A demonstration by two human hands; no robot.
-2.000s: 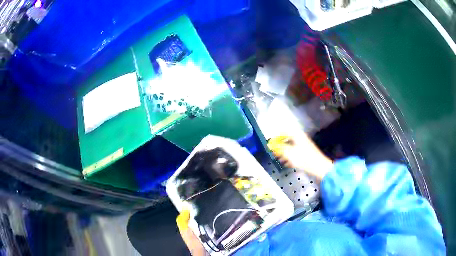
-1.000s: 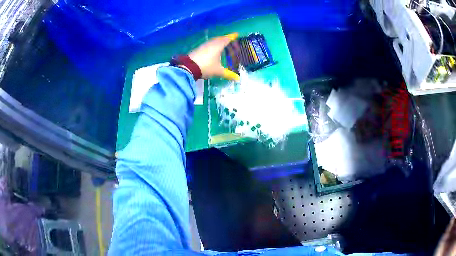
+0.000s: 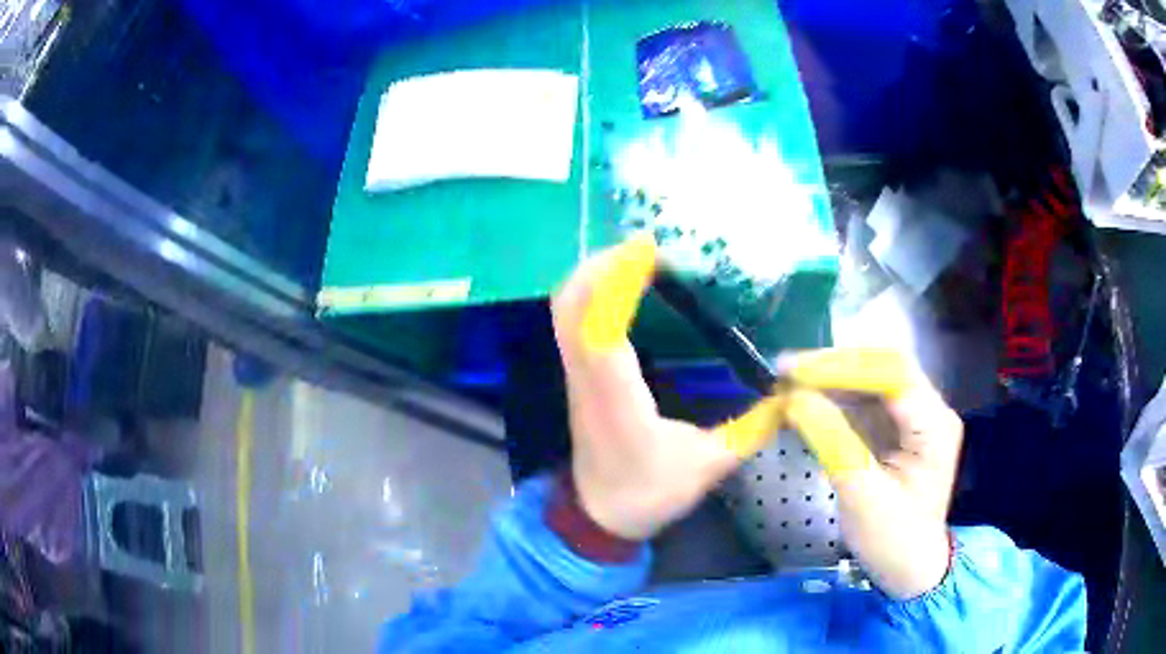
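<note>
A thin dark plate [image 3: 716,327] shows nearly edge-on in front of me, slanting down to the right. My left hand [image 3: 629,434], with yellow finger cots, holds it between a fingertip at its upper end and the thumb near its lower end. My right hand [image 3: 903,475], also with yellow finger cots, pinches its lower right end. The plate's faces are mostly hidden by the angle, and the hands are slightly blurred.
A green box [image 3: 486,243] bears a white sheet [image 3: 476,128], a dark-blue packet [image 3: 694,67] and bright clear plastic with tiny dark dots [image 3: 722,192]. White scraps [image 3: 916,240] and a red coiled hose [image 3: 1033,288] lie right. White housings [image 3: 1087,109] stand at the right edge.
The open housing held earlier has left my hands. My left hand has come back from the dark-blue packet with the plate. My right hand has come into view and meets it.
</note>
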